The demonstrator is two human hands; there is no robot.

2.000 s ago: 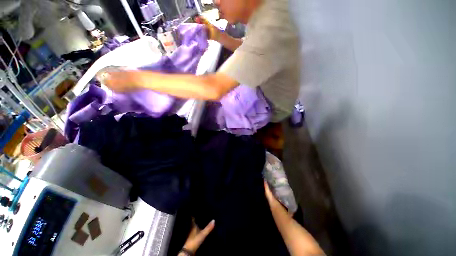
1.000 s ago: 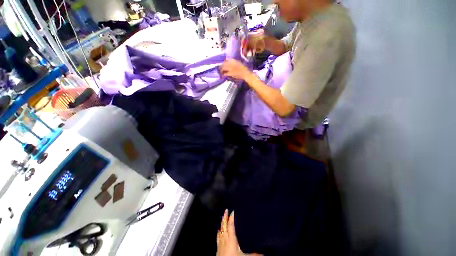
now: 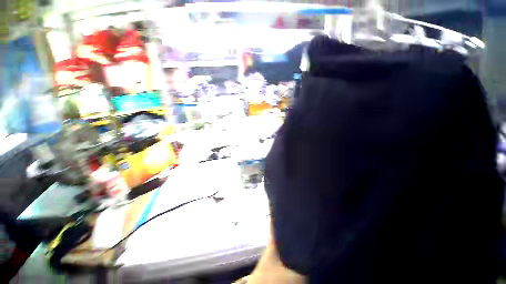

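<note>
A large dark navy or black garment piece point(image 3: 383, 161) is raised close in front of me and fills the right half of the view. My left hand point(image 3: 274, 266) shows at the bottom centre, at the cloth's lower left edge. It is blurred and cut off by the picture's edge, with its fingers hidden by the cloth it holds up. My right hand is not visible. The white machine table point(image 3: 188, 222) lies to the left of the cloth. The sewing machine's head is not clearly visible.
A thin black cord point(image 3: 166, 211) lies across the table's left part. A yellow-orange box or bag point(image 3: 147, 163) sits among clutter at the left. Red and white items point(image 3: 119, 55) are behind. Small dark items point(image 3: 222, 152) lie farther back on the table.
The view has swung left, away from the neighbouring worker and the machine's display. The dark cloth has gone from hanging low beside the table to raised close before me.
</note>
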